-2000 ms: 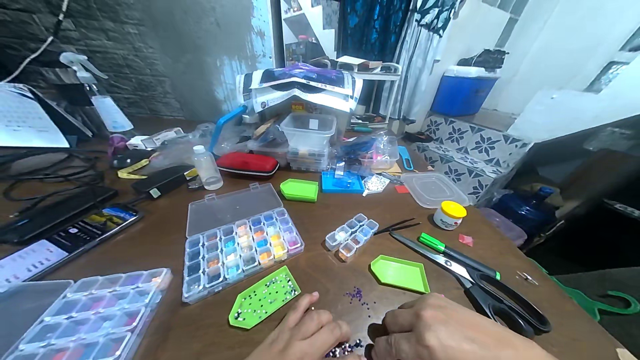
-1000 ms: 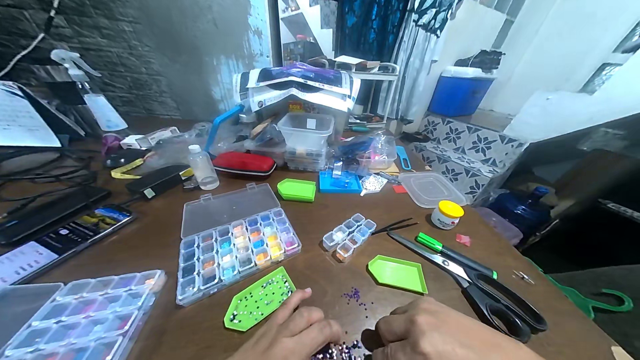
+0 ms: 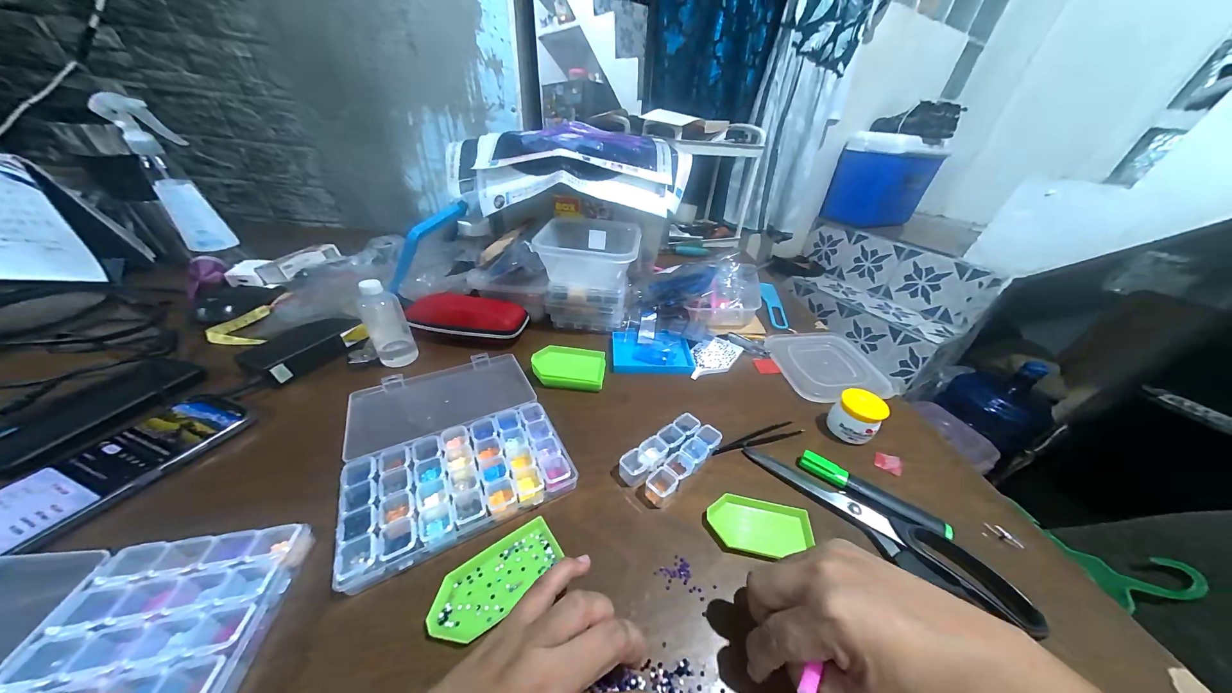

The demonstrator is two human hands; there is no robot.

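My left hand (image 3: pixel 558 635) rests at the bottom centre, its index finger by the edge of a green plastic tray (image 3: pixel 496 582) dotted with small beads. Beside its curled fingers lies a pile of dark and pale beads (image 3: pixel 669 678) on the brown table. My right hand (image 3: pixel 828 616) is closed around a pink tool (image 3: pixel 810 678), of which only a short piece shows. Small purple beads (image 3: pixel 680 573) are scattered between the hands. An empty green tray (image 3: pixel 760 526) sits just above my right hand.
Left are a lidded bead organizer (image 3: pixel 452 481), another organizer (image 3: pixel 154 606) and a phone (image 3: pixel 125 462). Ahead stand a small group of bead cups (image 3: pixel 671 454) and tweezers (image 3: pixel 765 438). Right lie black-handled scissors (image 3: pixel 895 539), a green marker (image 3: pixel 876 496) and a yellow-lidded jar (image 3: pixel 859 416).
The pink tool in my right hand now shows, where earlier it did not. Both hands remain low over the table, near the bead pile.
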